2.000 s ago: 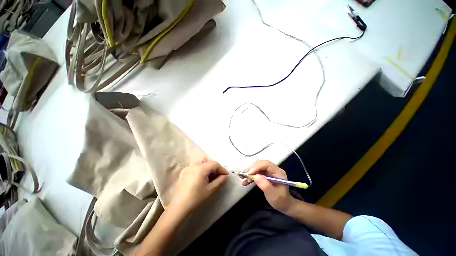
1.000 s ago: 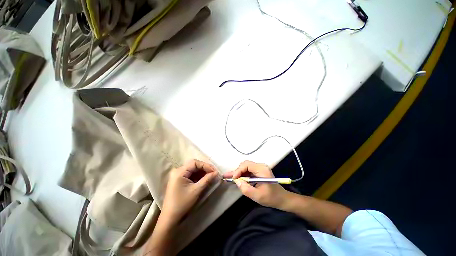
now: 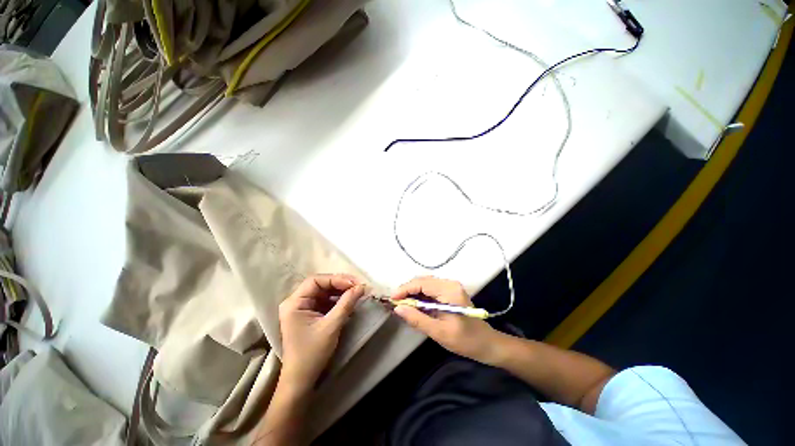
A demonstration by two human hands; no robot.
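Note:
A beige fabric bag lies in soft folds on the white table, its right part under my left hand. My left hand has thumb and forefinger pinched together at the bag's right edge; the pinched bit is too small to make out. My right hand holds a slim white pen-like tool with a yellow rear end. Its fine tip points left, close to my left fingertips. A thin pale cord runs from the tool's rear and curls over the table.
A heap of beige bags with yellow strips and loops lies at the upper left. More beige cloth lies at the left edge. A dark lead lies across the white table. A yellow line crosses the dark floor at right.
Over two seconds the view has shifted slightly. Both hands and the tool have moved left, and the cord's end near the tool has bent differently.

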